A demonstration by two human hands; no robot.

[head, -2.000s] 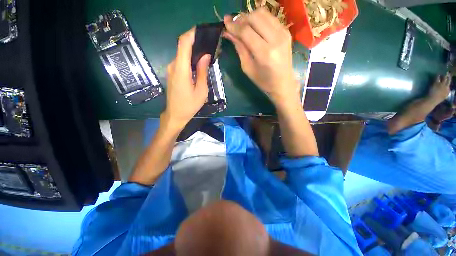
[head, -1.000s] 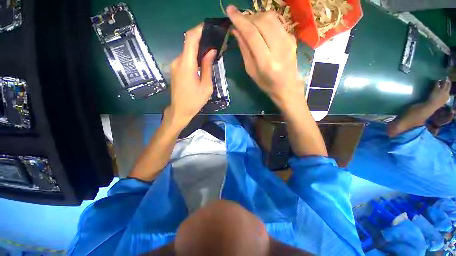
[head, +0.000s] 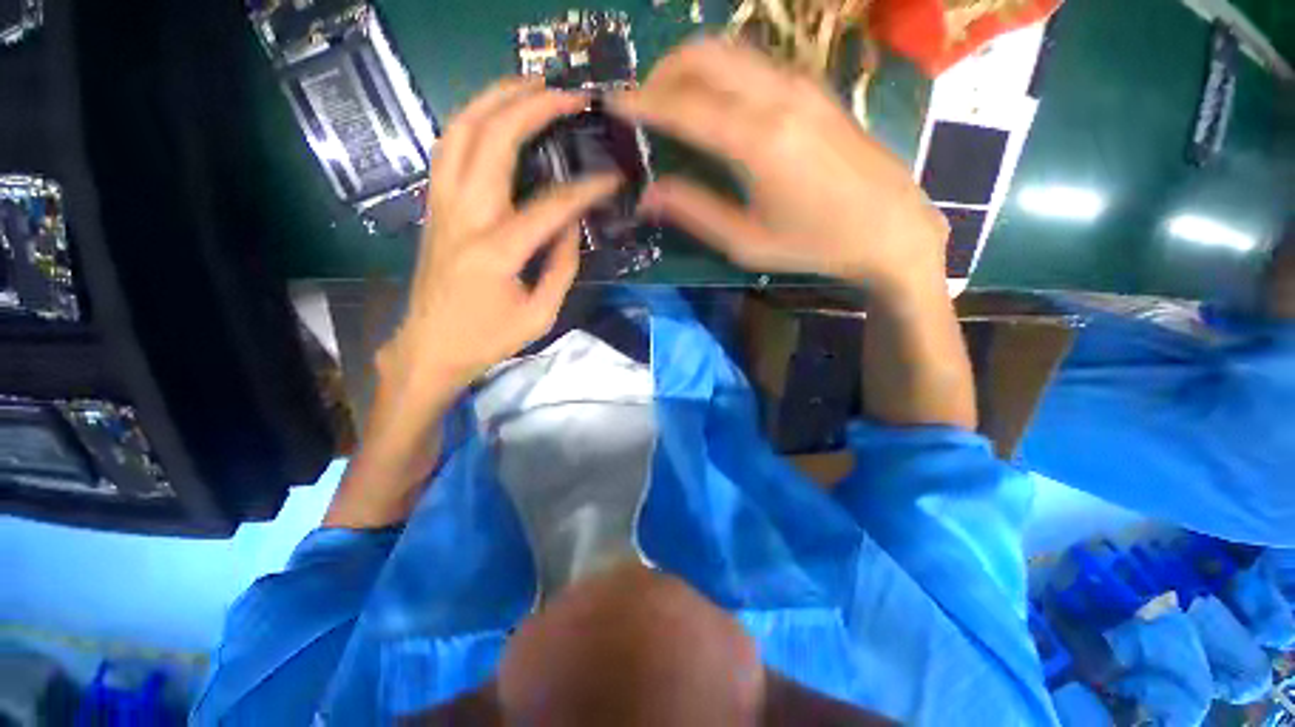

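Observation:
A phone mid-frame (head: 580, 50) lies upright on the green bench in front of me, its circuitry end away from me. A dark battery (head: 594, 159), blurred, is over the middle of this frame; whether it is seated is unclear. My left hand (head: 497, 213) holds the battery's left side with thumb and fingers. My right hand (head: 795, 164) is at its upper right, fingertips near the battery edge, thumb and fingers apart; contact is unclear. A second phone mid-frame (head: 348, 114) lies at left with a printed battery in it.
Black stacked trays (head: 185, 284) with phones stand at left. A red scrap bin (head: 912, 31) and loose tan strips (head: 802, 40) are at the upper right. A white card (head: 991, 85) with black rectangles lies beside it. Another phone part (head: 1216, 93) and a co-worker's blue sleeve (head: 1150, 412) are at right.
The battery has gone from being held up above the frame to down over its middle. My right hand has moved from peeling at its upper edge to beside it. The view has shifted slightly.

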